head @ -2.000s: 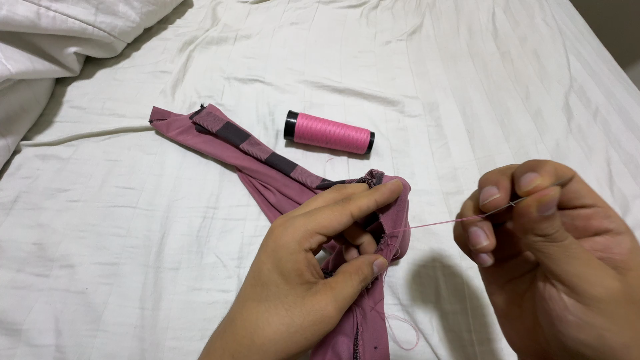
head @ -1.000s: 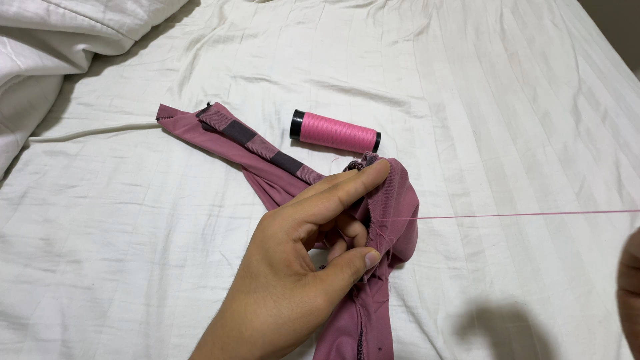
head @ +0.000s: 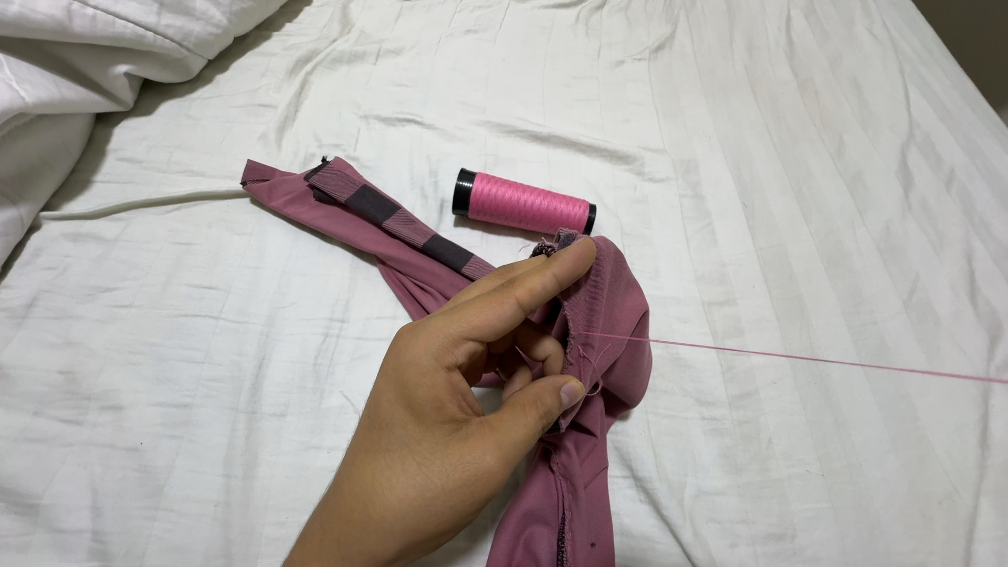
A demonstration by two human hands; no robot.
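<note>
My left hand grips the edge of a mauve fabric garment, its thumb and fingers spread along a seam with frayed threads. From that seam a pink sewing thread runs taut to the right edge of the view. My right hand is out of view. A strip of the garment with a dark checked band stretches to the upper left, and another part with a dark-stitched seam hangs down below the hand. Just beyond the held edge lies a spool of pink thread with black ends.
All of this rests on a white striped bed sheet with wrinkles. A bunched white cover fills the upper left corner. The bed's edge shows at the upper right.
My right hand, pinching the thread close to the garment two seconds ago, has moved right and out of view. The exposed thread has grown longer. My left hand keeps its hold on the fabric.
</note>
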